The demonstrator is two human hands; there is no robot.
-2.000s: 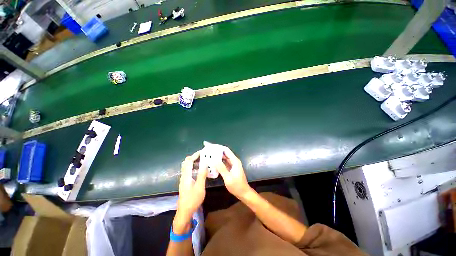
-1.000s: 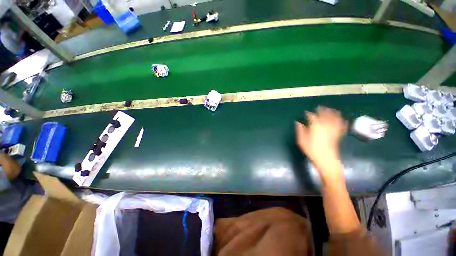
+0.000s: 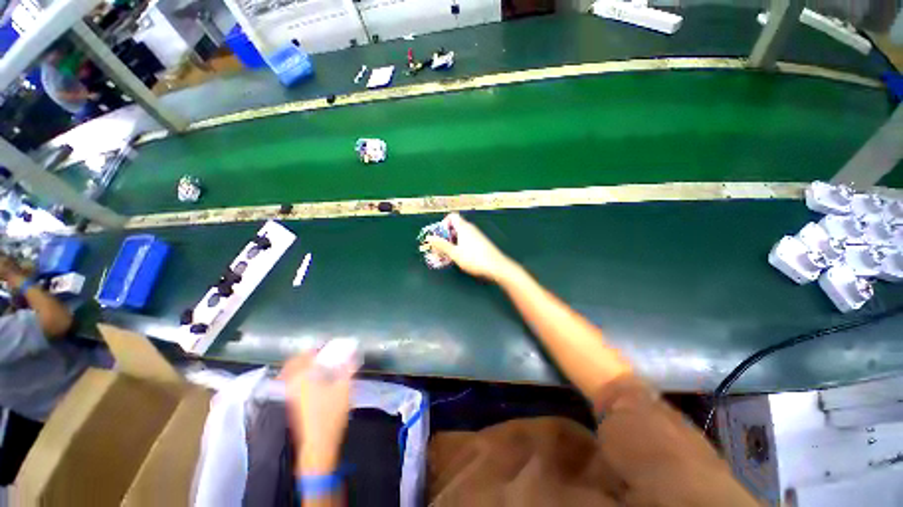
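Observation:
My right hand (image 3: 467,250) is shut on a half-built plug adapter inner assembly (image 3: 434,245), white with coloured bits, at the near side of the pale belt ledge. My left hand (image 3: 315,396), blurred, with a blue wrist strap (image 3: 319,483), is over the lined box at the worktop's front edge. It holds a smooth white housing cover (image 3: 338,354). Finished white adapters (image 3: 824,248) stand clustered at the right of the worktop. Two more inner assemblies lie on the green belt, one nearer the middle (image 3: 371,151) and one at the left (image 3: 189,188).
A white strip with black parts (image 3: 238,287), a small white stick (image 3: 302,269) and a blue bin (image 3: 134,271) are at left. A cardboard box (image 3: 99,426) and clear liner bag (image 3: 226,436) stand below. A black cable (image 3: 762,349) curves at right. Another person's arm (image 3: 45,307) shows far left.
My right hand has moved left from near the finished adapters and taken hold of the inner assembly from the ledge. The white unit it left joined the cluster. My left hand has reappeared with a cover.

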